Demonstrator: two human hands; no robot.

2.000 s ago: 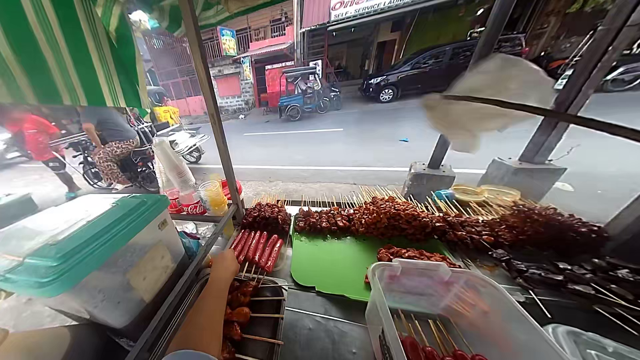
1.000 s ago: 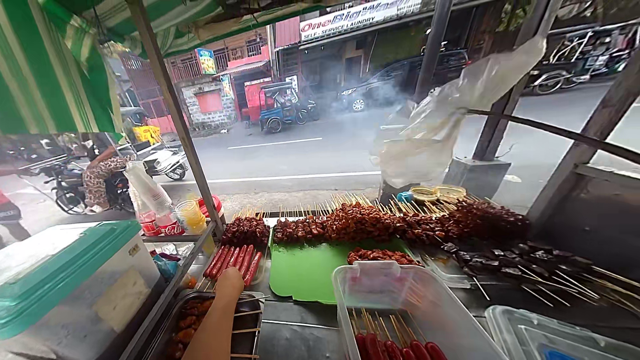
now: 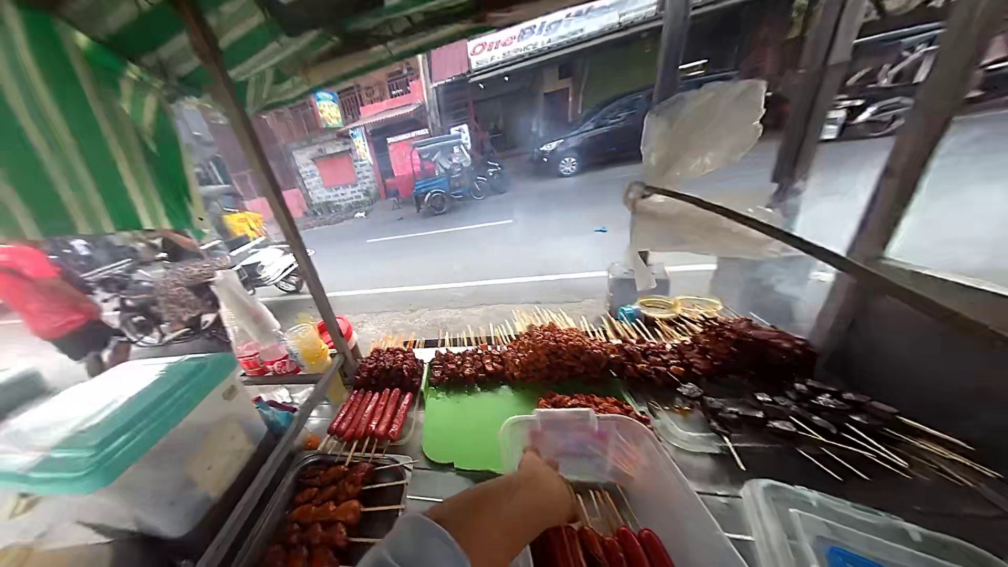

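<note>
One hand of mine, with a light sleeve at its wrist, reaches into a clear plastic container (image 3: 677, 488) that holds skewered red hotdogs (image 3: 642, 547). Its fingers are beside the sticks, and what they grip is hard to make out. The arm enters from the bottom centre; I take it for my left hand (image 3: 543, 484). My other hand is out of view. Left of the container, red hotdogs on sticks (image 3: 372, 415) lie in a row above a metal tray of skewered meat (image 3: 323, 512). A green board (image 3: 465, 425) lies between, below piled meat skewers (image 3: 555, 353).
A lidded plastic box (image 3: 134, 425) stands at the left beside a stall post (image 3: 268, 173). Dark skewers (image 3: 787, 409) lie at the right, near a clear lid (image 3: 835, 524). A stick with plastic bags (image 3: 732, 213) juts in from the right. A person in red (image 3: 47, 291) is at far left.
The arm has moved right, from the row of red hotdogs on the left to the clear container. The plastic on the stick has shifted. A person in red is again in view at left.
</note>
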